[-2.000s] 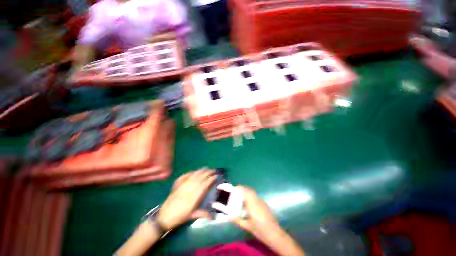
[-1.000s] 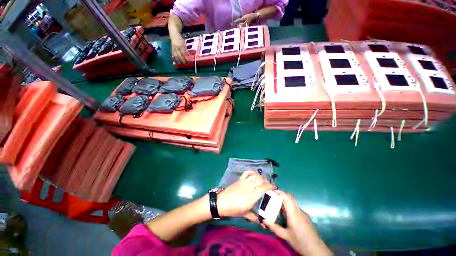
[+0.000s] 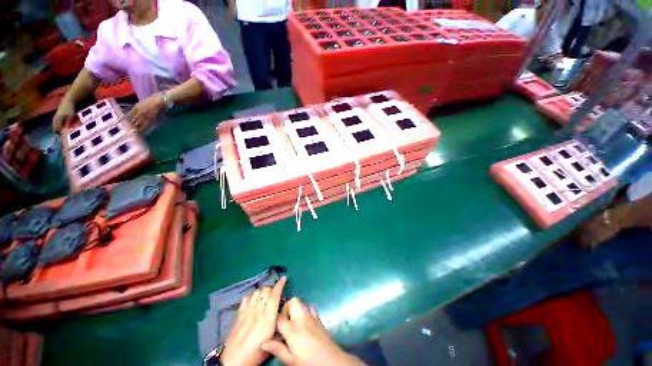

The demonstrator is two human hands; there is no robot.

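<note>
My left hand (image 3: 252, 325) lies over a small pile of flat grey drawstring pouches (image 3: 221, 297) at the bottom of the view, fingers stretched out. My right hand (image 3: 304, 334) is beside it with bent fingers against the left hand. What is under or between them is hidden; no device shows in them. A stack of salmon trays (image 3: 247, 184) beyond holds white devices with dark screens and white straps hanging over the front edge. Plump grey pouches (image 3: 132, 194) lie in rows on the left tray stack (image 3: 136, 239).
A person in pink (image 3: 161, 50) holds a tray of devices (image 3: 104, 146) at the far left. A tall red grid stack (image 3: 357, 68) stands behind. Another device tray (image 3: 554, 179) is at right, near a person's arm (image 3: 608, 225). A red stool (image 3: 557, 336) is at lower right.
The view has turned right, so the bench things sit further left. The white device seen between my hands is no longer visible. My hands are now close together over the pouches.
</note>
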